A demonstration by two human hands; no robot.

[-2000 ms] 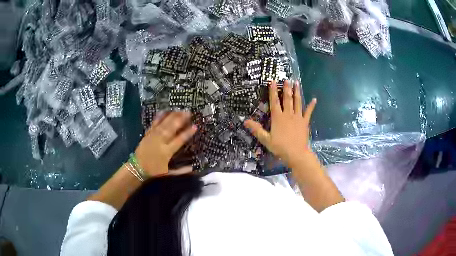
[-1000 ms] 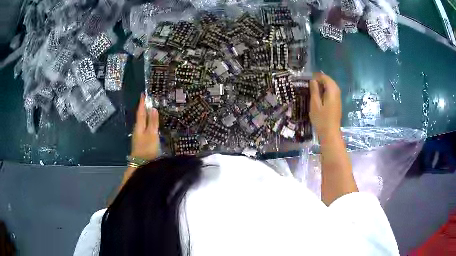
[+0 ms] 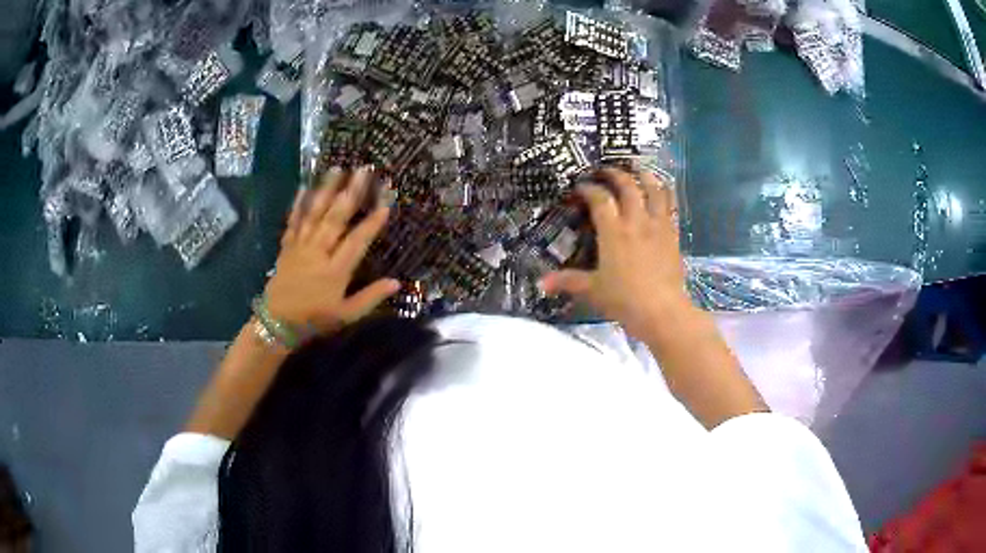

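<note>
A flat clear container [image 3: 673, 130] lies in front of me on the dark green table. Loose dark circuit board modules [image 3: 454, 151] with rows of gold and silver spots cover its inside in an uneven layer. My left hand [image 3: 324, 254] rests spread over the modules at the container's near left, its fingertips a little blurred. My right hand [image 3: 627, 248] rests with spread, curled fingers over the modules at the near right. Neither hand shows a single thing held. My palms hide the modules beneath them.
A heap of bagged modules [image 3: 130, 119] covers the left of the green table [image 3: 778, 162]. More bagged modules [image 3: 827, 49] lie at the back right. A large clear bag [image 3: 800, 346] hangs at the near right edge. A red object [image 3: 946, 513] shows at lower right.
My hands have moved from the container's left and right sides to on top of the modules, with fingers spread. Some modules lie differently, and the container sits slightly further back than at first.
</note>
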